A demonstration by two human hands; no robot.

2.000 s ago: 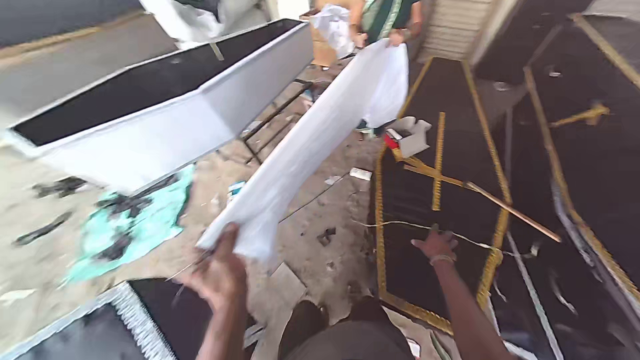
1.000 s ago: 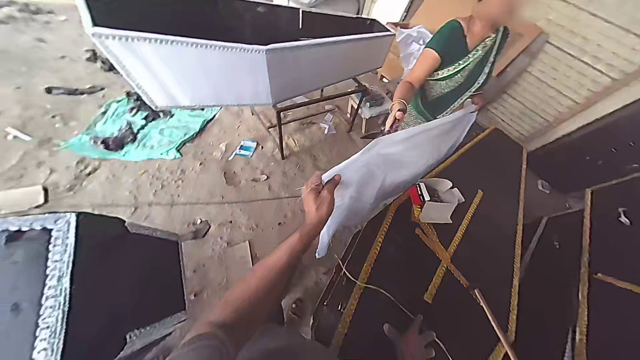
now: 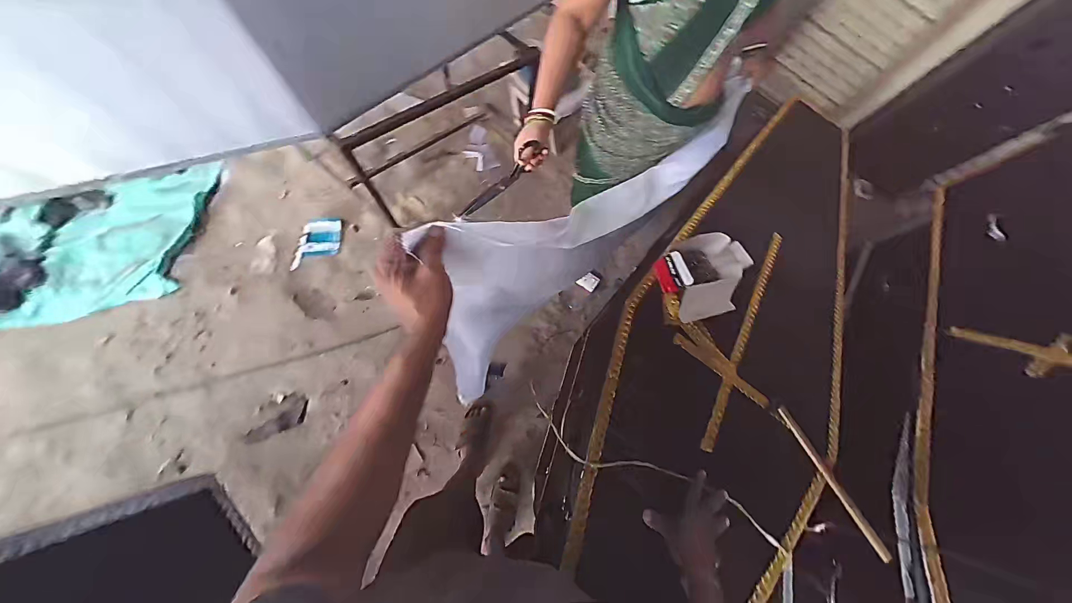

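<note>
Between my left hand (image 3: 416, 276) and a co-worker hangs a white cloth (image 3: 511, 268), whose near corner my left hand pinches. The co-worker holds its far end and has scissors (image 3: 490, 194) in the other hand, their tips at the cloth's edge by my fingers. My right hand (image 3: 693, 523), fingers spread and holding nothing, is over the black coffin lid (image 3: 653, 402) with gold trim. A thin pale cord (image 3: 636, 463) runs beside it. On the lid lie an opened small box (image 3: 708, 272) with dark contents, a gold trim cross (image 3: 737, 368) and a thin wooden stick (image 3: 833, 484).
A white coffin (image 3: 151, 84) rests on a metal stand (image 3: 435, 96) at the upper left. A turquoise cloth (image 3: 142, 243) and a blue-and-white packet (image 3: 322, 238) lie on the dirt floor. Another dark lid (image 3: 1005, 419) is at the right, and a dark panel (image 3: 126, 553) at the lower left.
The co-worker's scissors are now at the cloth's edge near my left hand. The cloth, stretched taut two seconds ago, now sags between us. The view has shifted and turned.
</note>
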